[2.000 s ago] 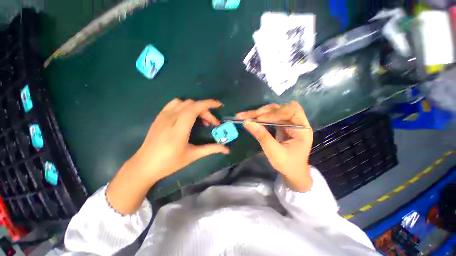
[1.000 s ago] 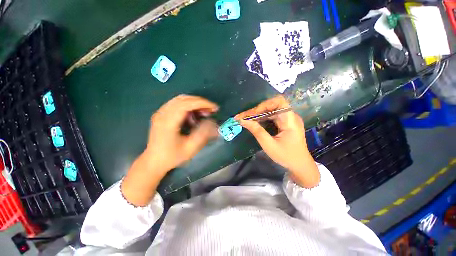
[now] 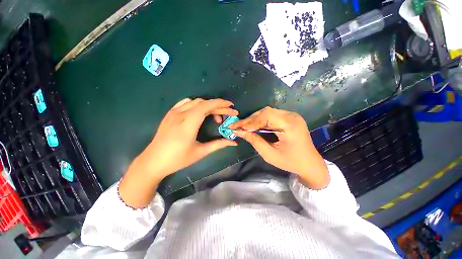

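Note:
A turquoise housing point(image 3: 226, 127) is between my hands near the front of the dark green bench. My left hand point(image 3: 185, 136) curves around its left side, with fingertips and thumb at its upper and lower edges. My right hand point(image 3: 281, 141) holds thin metal tweezers point(image 3: 271, 132); its fingertips cover the housing's right part, and the tweezer tips are hidden. Another turquoise housing point(image 3: 156, 60) lies on the bench at the upper left. White sheets with black specks point(image 3: 294, 38) overlap beyond my right hand.
A black compartment tray point(image 3: 30, 152) at left holds three turquoise housings. A clear syringe-like barrel point(image 3: 359, 28) lies right of the sheets. Another black tray point(image 3: 377, 152) is below the bench edge. A red tray point(image 3: 14, 207) is far left, a blue bin point(image 3: 405, 222) lower right.
My left hand has come in around the housing, and my right fingertips now cover more of it. The view has shifted, so the far housing at the top is almost out of frame.

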